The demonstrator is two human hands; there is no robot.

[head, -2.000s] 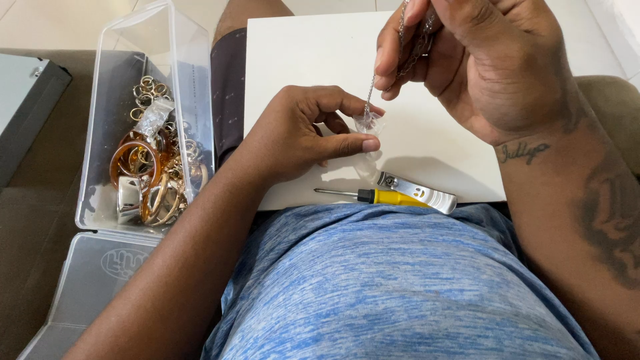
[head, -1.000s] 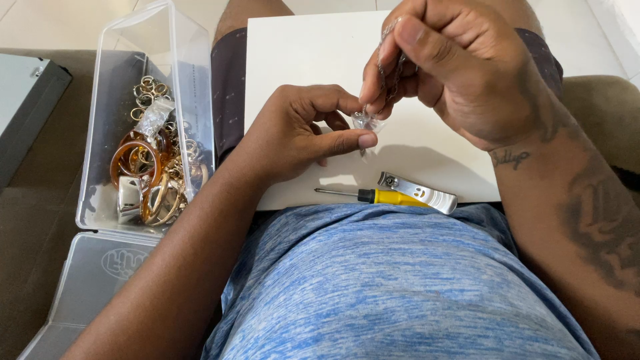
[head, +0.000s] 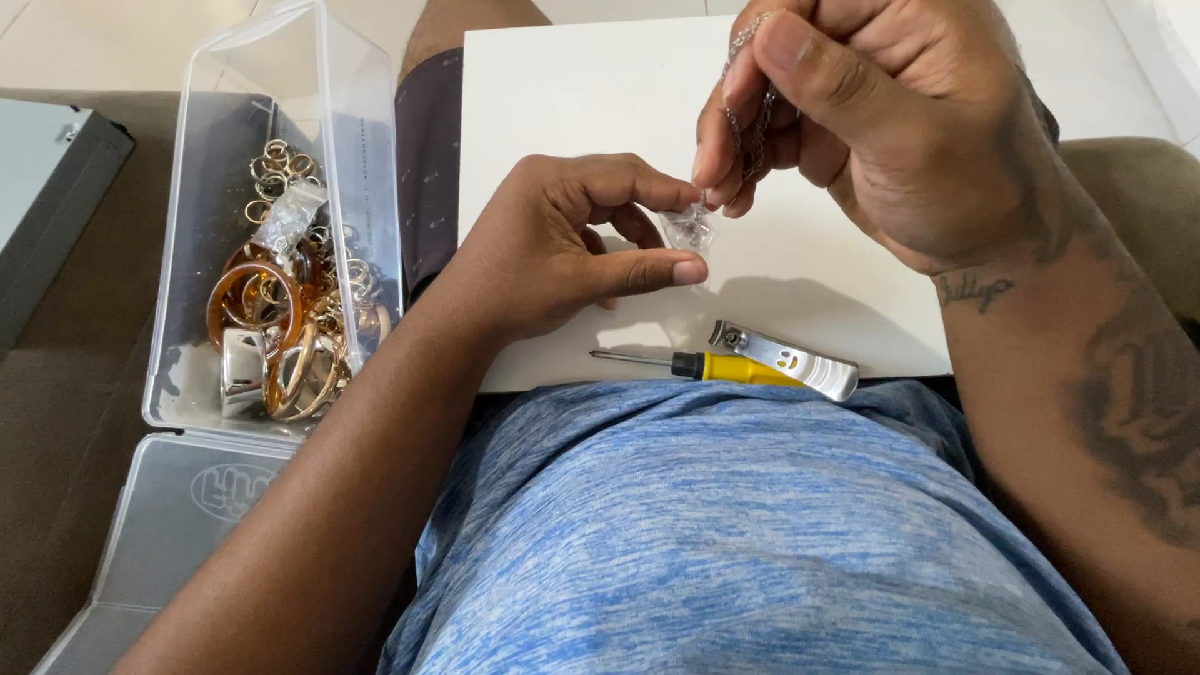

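Between the thumb and forefinger of my left hand (head: 591, 239) is a small clear plastic bag (head: 689, 228), open side up. A thin silver chain (head: 734, 117) is draped over the fingers of my right hand (head: 872, 122), and its lower end reaches into the mouth of the bag. My right fingertips are right beside that mouth. What else the right palm holds is hidden. Below the hands, a yellow-handled screwdriver (head: 741, 367) lies on the white board (head: 581, 94), with a metal nail clipper (head: 792, 361) resting across its handle.
A clear plastic box (head: 173, 281) at the left holds metal rings (head: 274, 161), amber-coloured rings (head: 214, 305), a silver cuff-like piece (head: 244, 366) and a small plastic bag (head: 292, 220). Its lid (head: 159, 525) hangs open toward me. A grey metal case (head: 56, 197) stands farther left.
My right hand has come down toward the bag since the oldest frame, and less chain hangs between its fingers and the bag. My left hand has stayed nearly in place.
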